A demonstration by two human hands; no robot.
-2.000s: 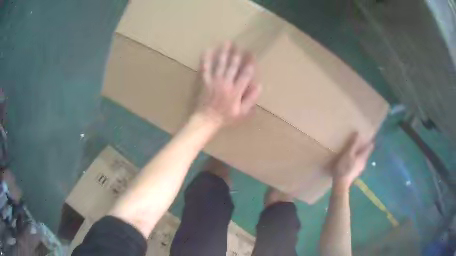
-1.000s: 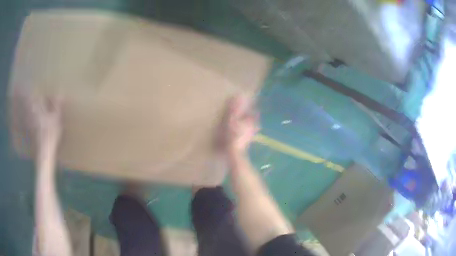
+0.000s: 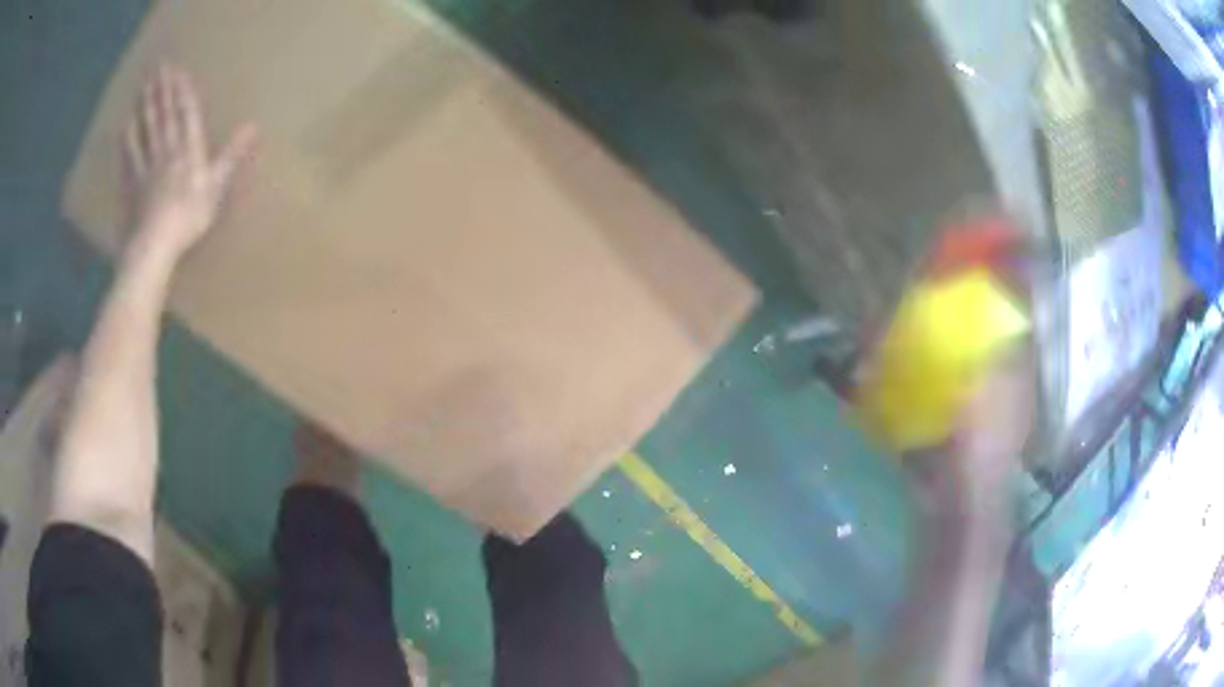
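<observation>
A large plain brown master carton point(image 3: 416, 255) lies at the left and centre with a broad flat side up. My left hand point(image 3: 175, 175) rests flat on its left part, fingers spread, holding nothing. My right hand point(image 3: 960, 450), blurred, is raised to the right of the carton, clear of it. It grips a yellow object with a red-orange top, perhaps a tape dispenser point(image 3: 946, 349). Blur hides its details and the fingers.
The green floor has a yellow line point(image 3: 718, 544) right of the carton. Brown printed cartons point(image 3: 199, 604) are at the lower left. A table edge with a yellow mesh-like container point(image 3: 1090, 161) is at the upper right. My legs are below the carton.
My right hand has left the carton's right side and moved right and up, now with the yellow and red object in it. My left hand now lies flat on the carton. The view has turned.
</observation>
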